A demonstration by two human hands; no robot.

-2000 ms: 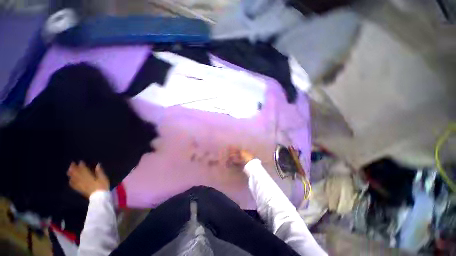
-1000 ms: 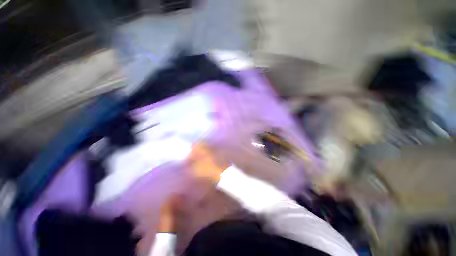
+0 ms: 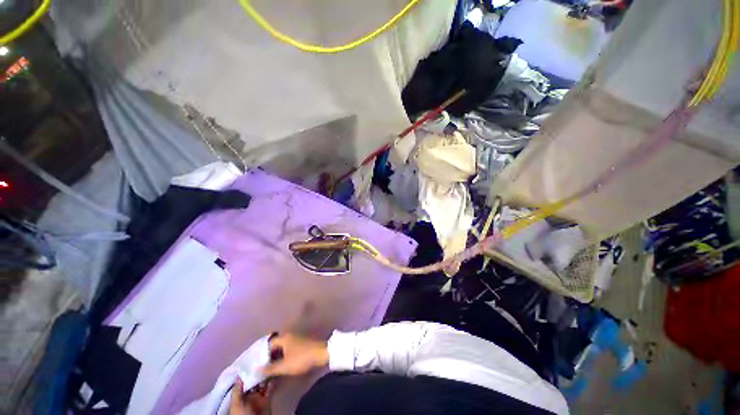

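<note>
My right hand [image 3: 297, 355], in a white sleeve, is at the bottom centre with its fingers on the end of a white panel piece [image 3: 237, 369]. My left hand [image 3: 248, 399] is just below it, cut off by the picture's bottom edge, gripping the same piece; its fingers are partly hidden. White panels with thin black lines [image 3: 180, 293] lie flat on the purple-pink table cover [image 3: 268, 280]. The iron [image 3: 321, 254], with a brown handle and yellow cord, stands on the cover above my hands, untouched.
The cord [image 3: 454, 258] runs from the iron to the upper right. Black cloth [image 3: 166, 219] lies along the far edge. A blue bar [image 3: 65, 357] is at lower left. Right of the table are fabric heaps [image 3: 446, 162], a pale basket [image 3: 578, 280] and a red bundle [image 3: 712, 314].
The view has swung right. My hands, earlier apart with one over the black heap, are now close together on a white piece. The iron still rests on the table.
</note>
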